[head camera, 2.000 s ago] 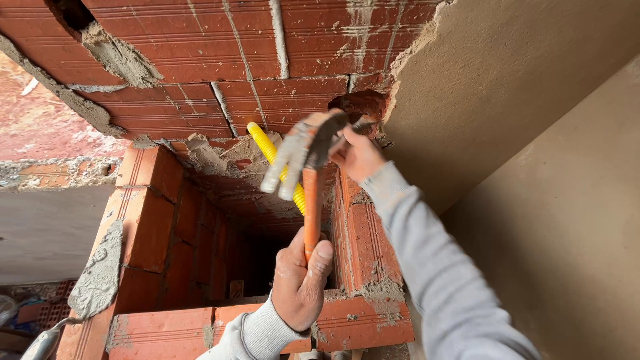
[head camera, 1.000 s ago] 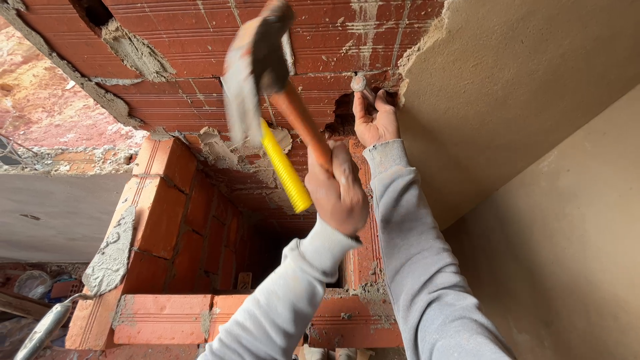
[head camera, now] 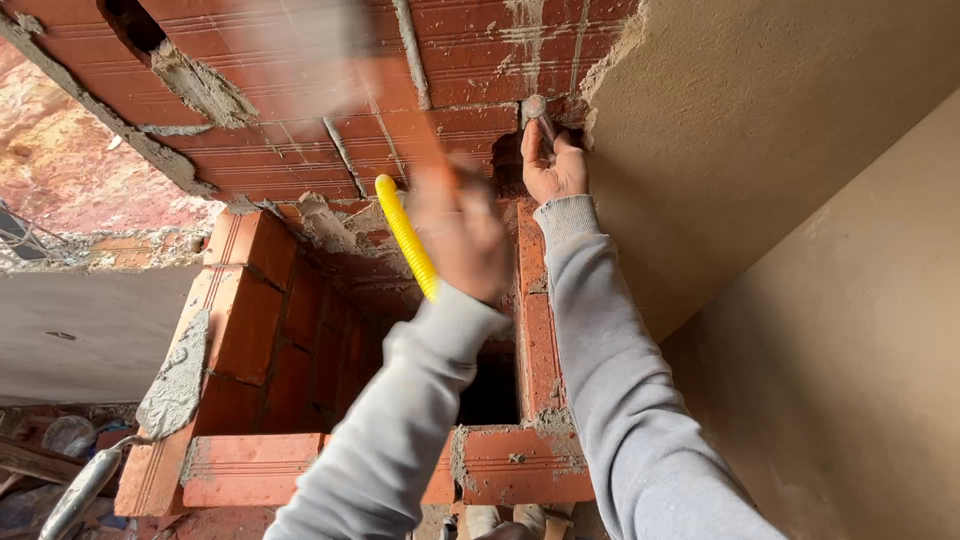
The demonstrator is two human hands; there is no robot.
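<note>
My left hand point(head camera: 469, 232), blurred by motion, grips the orange handle of a hammer point(head camera: 412, 97) whose blurred head is up at the top left of the hand. My right hand point(head camera: 556, 169) pinches a metal chisel point(head camera: 537, 111) by its shaft, its round struck end facing me; the tip is hidden. The chisel stands at the right edge of a broken hole point(head camera: 508, 161) in the red hollow-brick wall point(head camera: 465, 71), beside the plaster edge. A yellow corrugated conduit point(head camera: 407, 236) sticks out of the brickwork just left of my left hand.
A mortar-covered trowel point(head camera: 176, 382) lies on the left brick ledge. Low brick walls point(head camera: 251, 469) surround a dark shaft point(head camera: 489, 386) below my hands. Plastered wall point(head camera: 757, 135) fills the right side. Debris point(head camera: 45, 465) lies at the lower left; shoes point(head camera: 506, 517) show at the bottom.
Two seconds ago the hammer was upright in front of my right hand; my left hand has since swung it up and to the left. The chisel's round end, hidden then, now shows at the hole's edge.
</note>
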